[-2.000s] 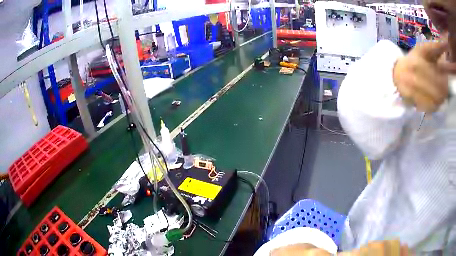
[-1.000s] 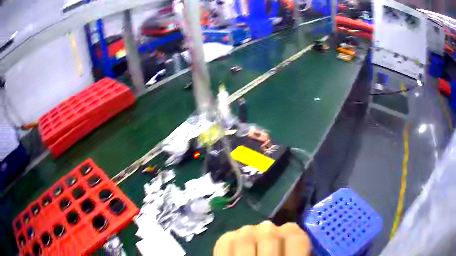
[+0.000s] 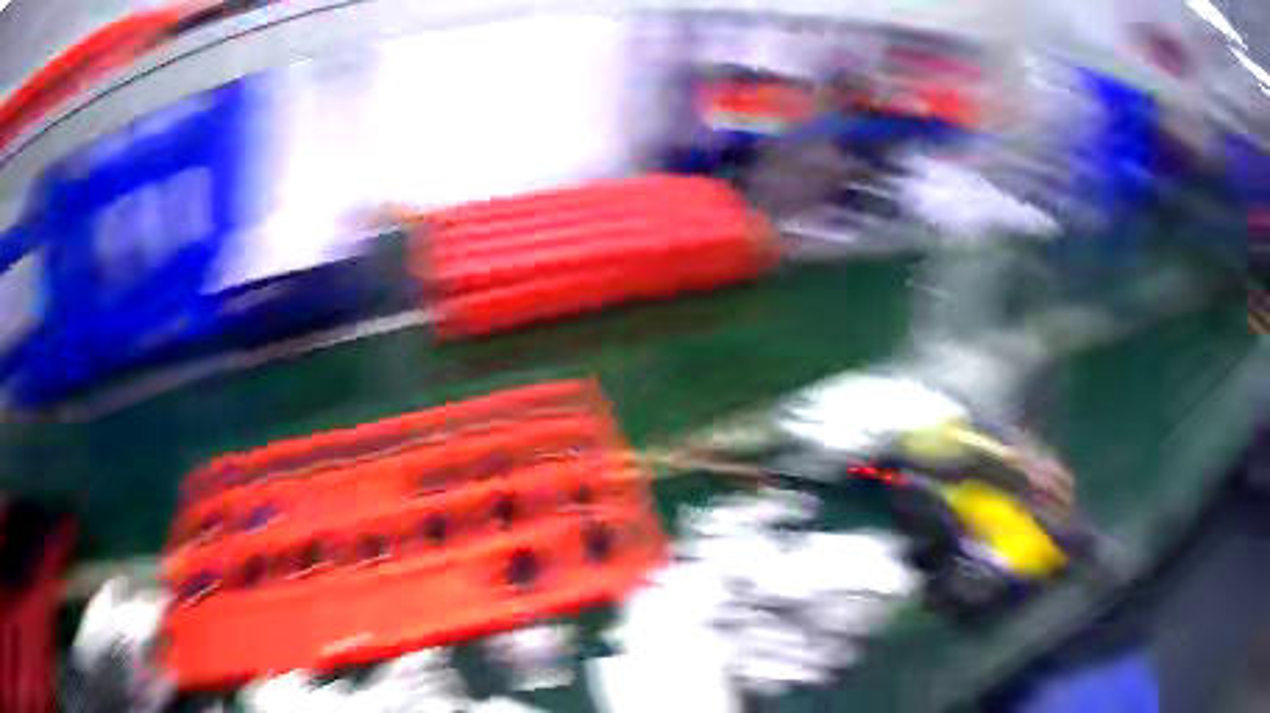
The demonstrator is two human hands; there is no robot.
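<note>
The picture is strongly blurred. Neither of my hands is in view. A red-orange parts tray [image 3: 404, 627] lies nearest in front of me, left of centre, with dark round pieces in several of its pockets. White wiping paper [image 3: 766, 599] lies in a loose heap just right of the tray. A black box with a yellow label [image 3: 1006, 529] stands right of the paper, with a red light at its left.
A stack of red trays [image 3: 599, 258] stands at the back of the green bench mat [image 3: 822, 314]. More white material [image 3: 119, 634] lies left of the tray. Another red object [image 3: 31, 599] is at the left edge. Something blue [image 3: 1093, 690] shows below the bench at lower right.
The view has swung left, so tray, stack and black box appear further right. The hand seen at the bottom edge and the other person's sleeve have left the picture.
</note>
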